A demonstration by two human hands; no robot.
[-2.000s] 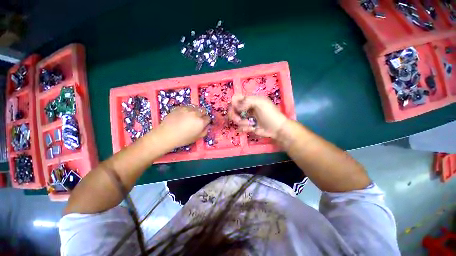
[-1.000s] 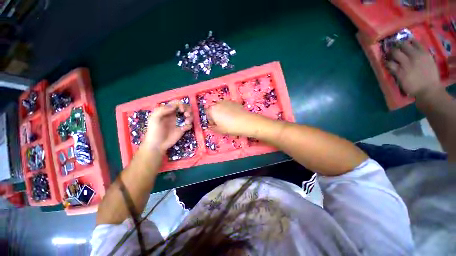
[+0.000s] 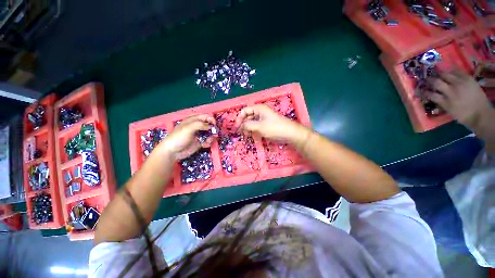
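Note:
A pink-red sorting tray (image 3: 217, 183) with four compartments in a row lies in front of me. Small silvery components (image 3: 197, 166) fill the two left compartments densely. Tiny dark parts (image 3: 278, 155) are scattered in the two right ones. My left hand (image 3: 190, 137) is over the second compartment, fingers curled around several small silvery components (image 3: 209, 132). My right hand (image 3: 266, 124) is over the third compartment, fingertips close together and pointing left; whether it holds a part cannot be seen.
A loose component pile (image 3: 225, 73) lies on the green mat (image 3: 320, 98) beyond the tray. Parts trays (image 3: 100, 138) stand on the left, others (image 3: 399, 87) on the right. Another person's hand (image 3: 458, 98) is in the right tray. A small pale piece (image 3: 351, 61) lies on the mat.
My right hand has lifted from the third compartment's parts and turned its fingers up. My left hand stays over the second compartment. Another person's hand has come into the right tray since the oldest frame.

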